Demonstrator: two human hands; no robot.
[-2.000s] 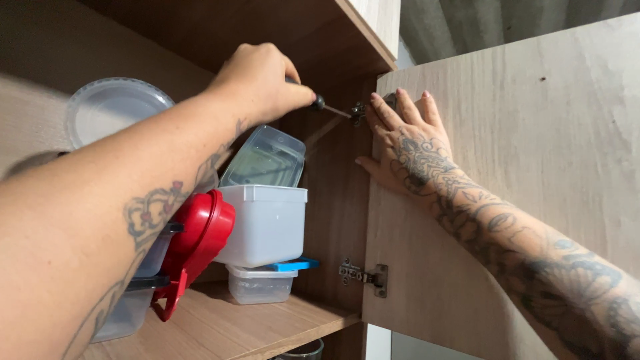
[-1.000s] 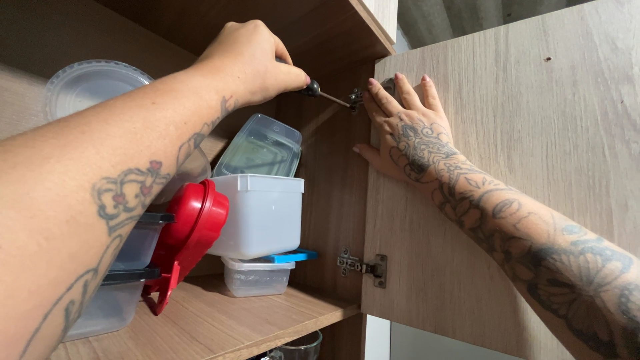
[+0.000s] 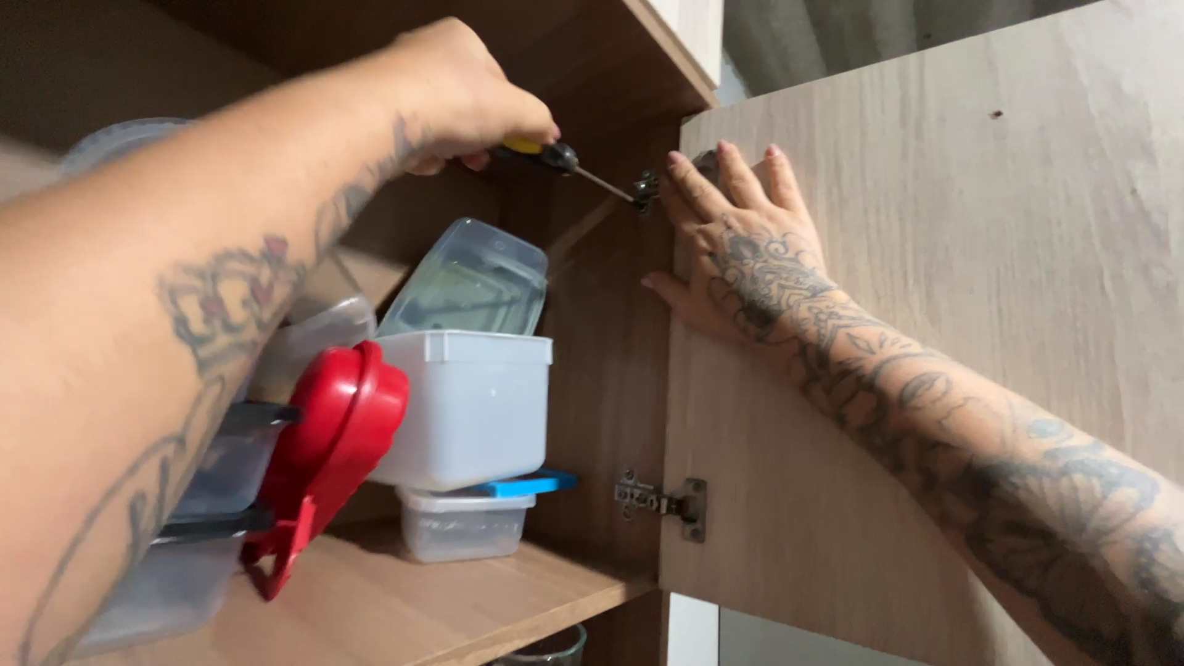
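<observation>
My left hand (image 3: 472,97) is closed around a screwdriver (image 3: 555,157) with a black and yellow handle. Its metal shaft slants down to the right, and the tip meets the upper cabinet hinge (image 3: 646,188) on the cabinet's side wall. Part of that hinge is hidden behind the fingers of my right hand (image 3: 749,240), which lies flat with spread fingers on the wood-look cabinet door (image 3: 925,277), near its hinged edge. Lower down, a metal concealed hinge (image 3: 661,499) joins the side wall and the door.
On the shelf (image 3: 444,601) stand a white plastic tub (image 3: 467,407), a clear container (image 3: 476,277) leaning on top, a small lidded container (image 3: 462,525), a blue lid (image 3: 527,483) and a red plastic container (image 3: 342,416). Dark-lidded boxes (image 3: 217,472) are partly behind my left forearm. A glass (image 3: 555,647) shows below.
The screwdriver stays at the upper hinge while the grip and wrist of my left hand have turned somewhat. My right hand remains on the door.
</observation>
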